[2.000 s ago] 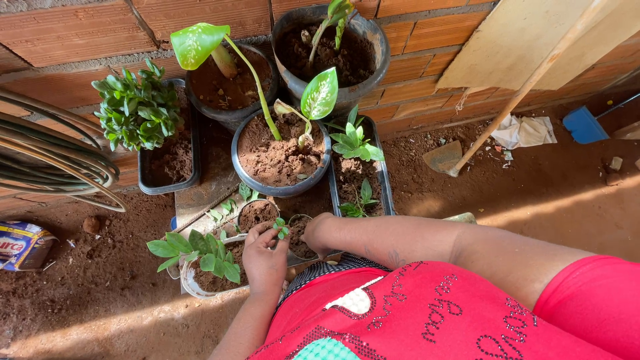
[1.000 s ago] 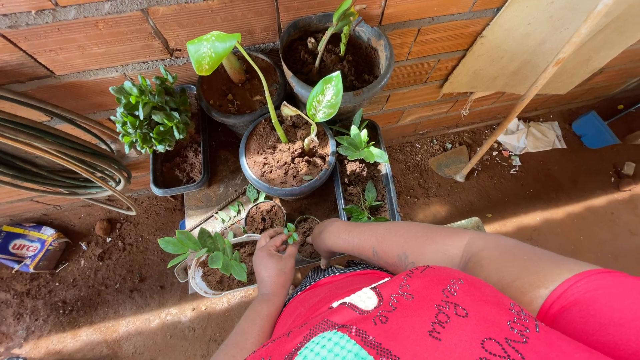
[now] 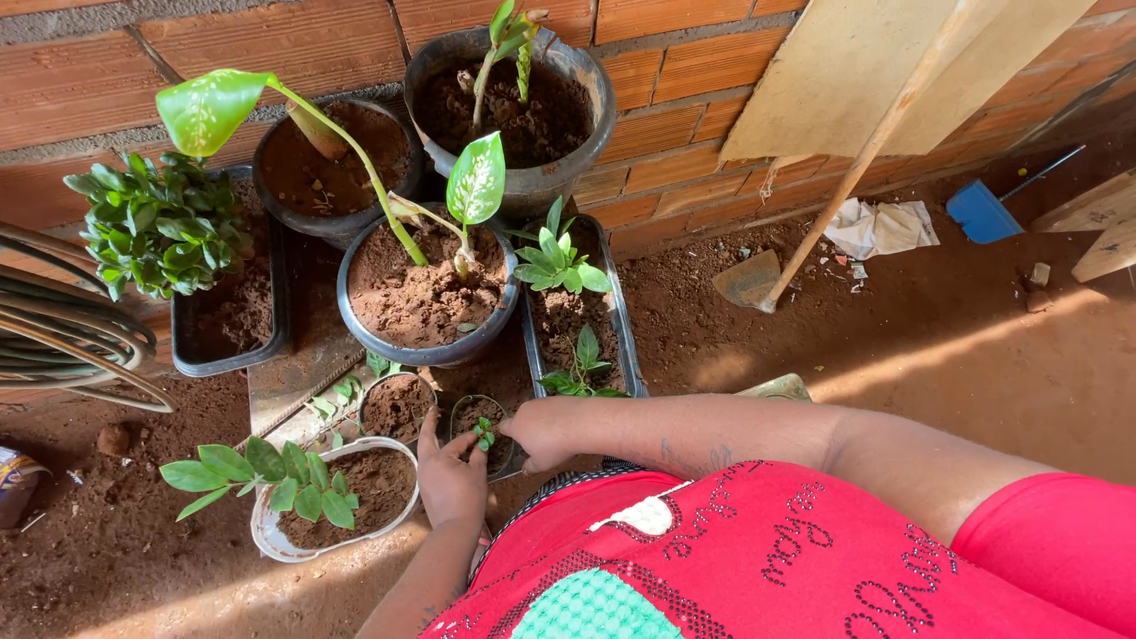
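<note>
A small green seedling (image 3: pixel 484 432) stands in a small round pot of soil (image 3: pixel 479 410). My left hand (image 3: pixel 453 475) is at the pot's near left side, thumb and forefinger apart, with fingertips close by the seedling. From the right my right hand (image 3: pixel 541 432) reaches the pot's rim, its fingertips at the seedling's other side; whether they touch or pinch it cannot be told. Another small pot of soil (image 3: pixel 398 406) is just left of it. An oval white tub (image 3: pixel 411 515) with a leafy stem lies left of my left hand.
Behind are a round pot with a variegated plant (image 3: pixel 426 355), a rectangular planter (image 3: pixel 632 355), a jade-like plant in a black tray (image 3: pixel 232 359) and two larger pots along the brick wall (image 3: pixel 701 71). A coiled hose (image 3: pixel 71 319) lies left; a long-handled hoe (image 3: pixel 852 177) leans right.
My hands remain around the small pot. The seedling, earlier raised at my left fingertips, is now lower, in the pot's soil, and my left fingers have spread.
</note>
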